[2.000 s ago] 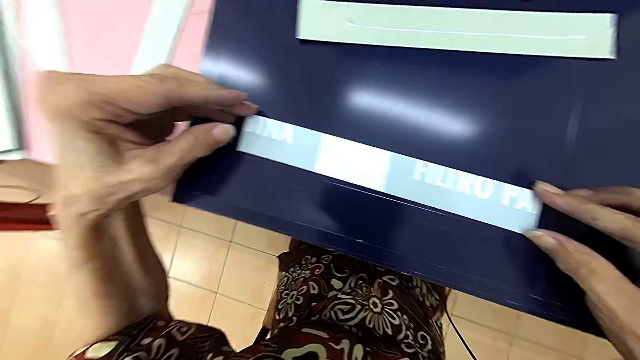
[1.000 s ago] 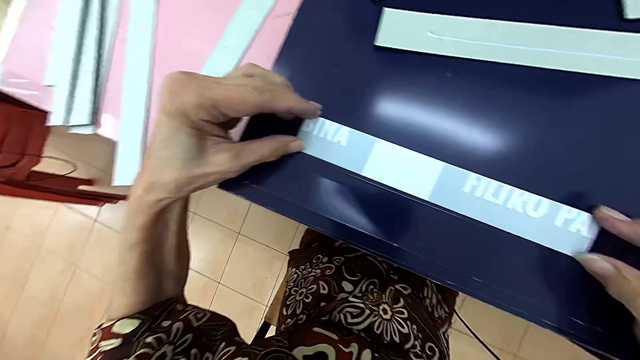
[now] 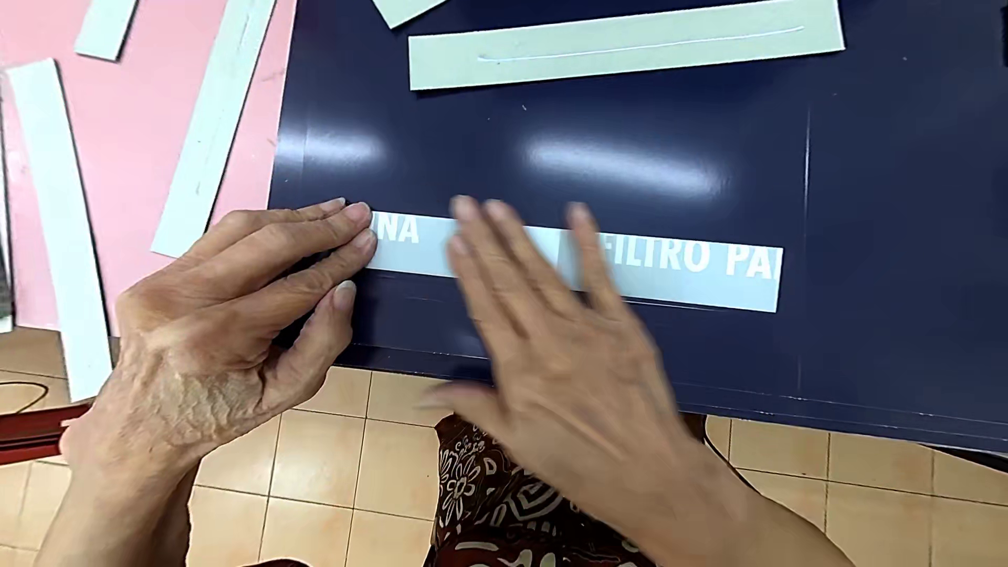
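Observation:
A pale grey-blue printed strip (image 3: 693, 272) lies flat on a glossy dark blue sheet (image 3: 882, 236), near the sheet's front edge. White lettering shows on it. The fingertips of my left hand (image 3: 244, 323) press together on the strip's left end and cover it. Flat over the middle of the strip is my right hand (image 3: 551, 331), slightly blurred, its fingers apart and the thumb out to the left. The strip's right end is uncovered.
A pale green strip (image 3: 630, 46) with a thin glossy line lies further back on the blue sheet, beside part of another. Several pale strips (image 3: 209, 130) rest on a pink surface (image 3: 142, 173) at left. A red object (image 3: 35, 433) is at lower left, above the tiled floor (image 3: 315, 472).
My right hand has let go of the strip's right end and moved left onto its middle, palm down. My left hand stays at the left end, its fingers now laid on the strip.

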